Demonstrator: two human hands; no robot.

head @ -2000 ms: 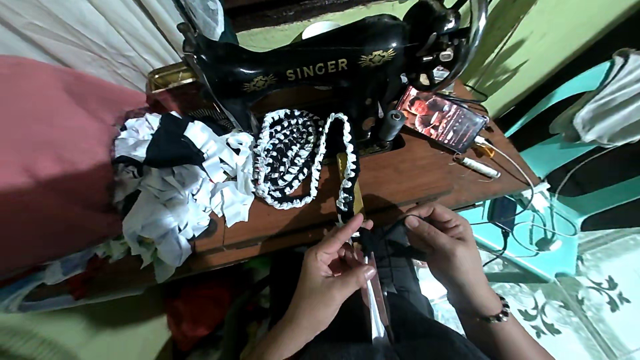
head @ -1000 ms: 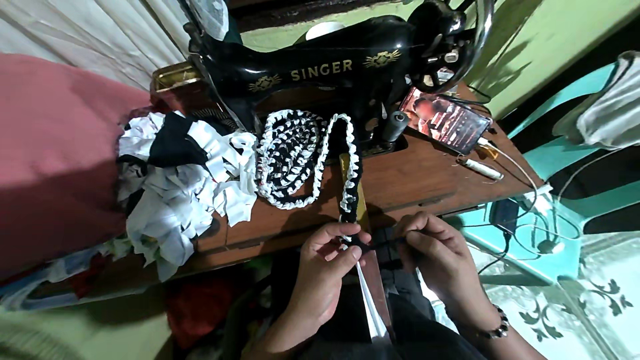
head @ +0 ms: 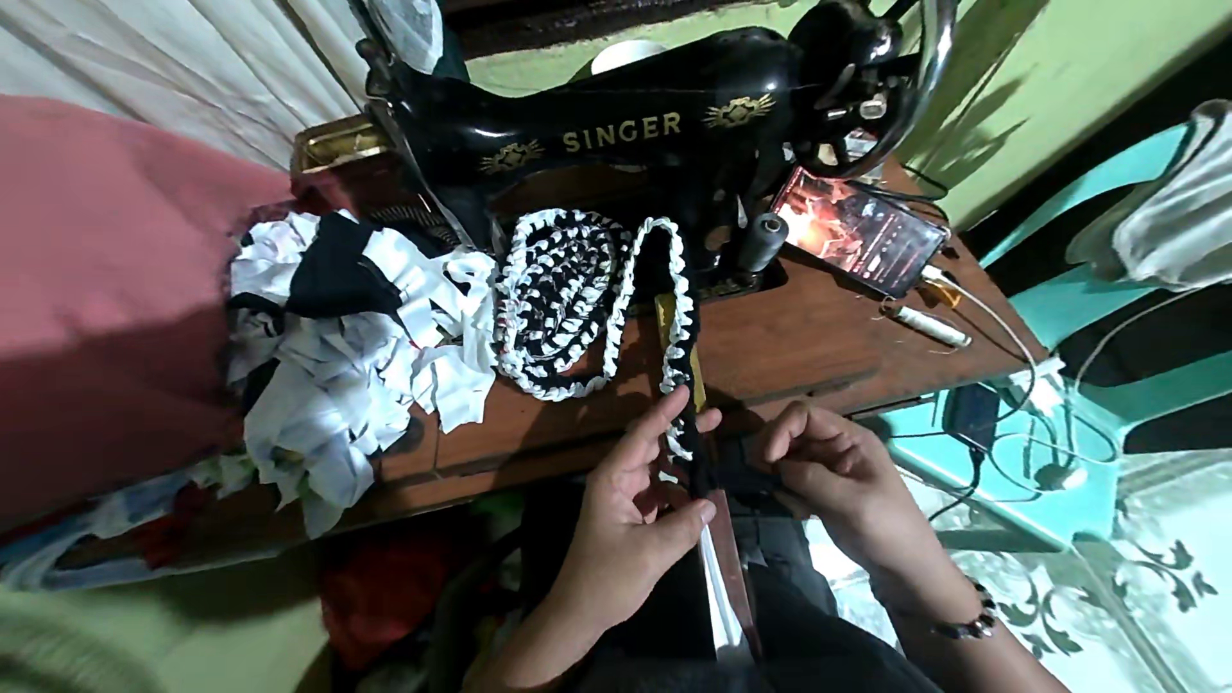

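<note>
A braid of black and white fabric strips (head: 563, 303) lies coiled on the wooden sewing table, and its free end runs down to the table's front edge. My left hand (head: 640, 510) holds that end between thumb and fingers. From beneath it a white fabric strip (head: 717, 587) hangs over my dark-clothed lap, beside a flat brown strip (head: 733, 568). My right hand (head: 837, 472), with a beaded bracelet at the wrist, is just right of the braid, fingers curled at dark fabric; the grip is hard to make out against the black cloth. A yellow strip (head: 700, 380) shows beside the braid.
Behind the braid stands a black Singer sewing machine (head: 616, 120). White and black fabric scraps (head: 337, 356) are heaped at left near red cloth (head: 115, 308). A grey thread spool (head: 763, 241), lit phone (head: 857, 231) and white thread spool (head: 926, 324) lie right, beyond them a turquoise chair (head: 1068, 462).
The fingers of my left hand have spread, with the index finger now extended up along the braid. My right hand has moved a little away from my left.
</note>
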